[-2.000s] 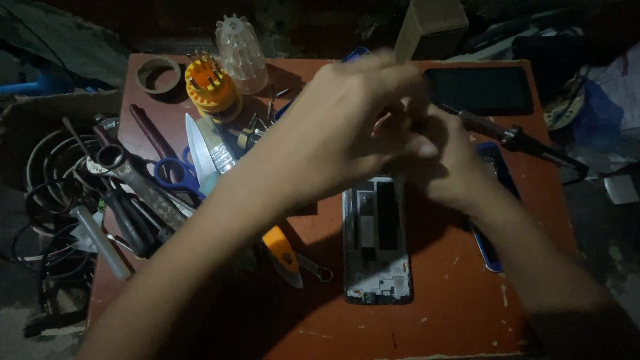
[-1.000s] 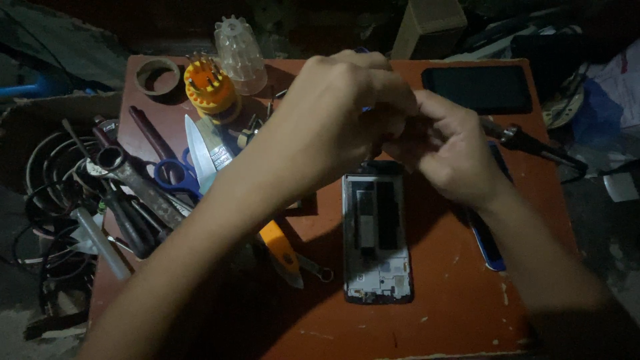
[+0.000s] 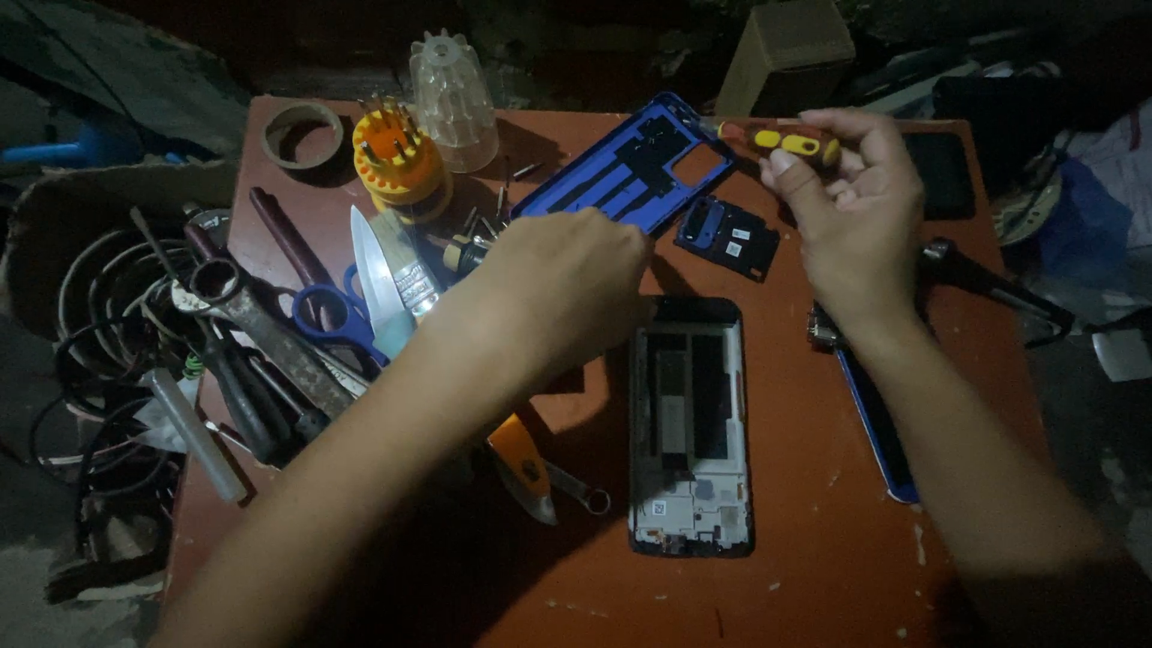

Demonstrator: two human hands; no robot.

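Note:
My right hand (image 3: 850, 198) holds a screwdriver with a red and yellow handle (image 3: 783, 142), its front end pointing left over the top of a blue phone back cover (image 3: 598, 175). My left hand (image 3: 576, 288) hangs above the table, back up with curled fingers; whether it holds something is hidden. Below and right of it lies an opened phone frame (image 3: 733, 450), its metal inside showing. A small black phone inner cover with a camera opening (image 3: 742, 247) lies between the blue cover and the frame.
At left lie blue-handled scissors (image 3: 324, 310), a paintbrush (image 3: 414, 279), a wrench (image 3: 270, 333) and cables. Behind stand a yellow bit holder (image 3: 391, 171), its clear lid (image 3: 454, 108) and a tape roll (image 3: 304, 139). A soldering iron (image 3: 981, 279) and a blue-edged phone (image 3: 877, 423) lie right.
My hands were close together above the phone frame and have moved apart. The screwdriver handle now shows in my right hand, and the blue back cover and small black cover are in plain view.

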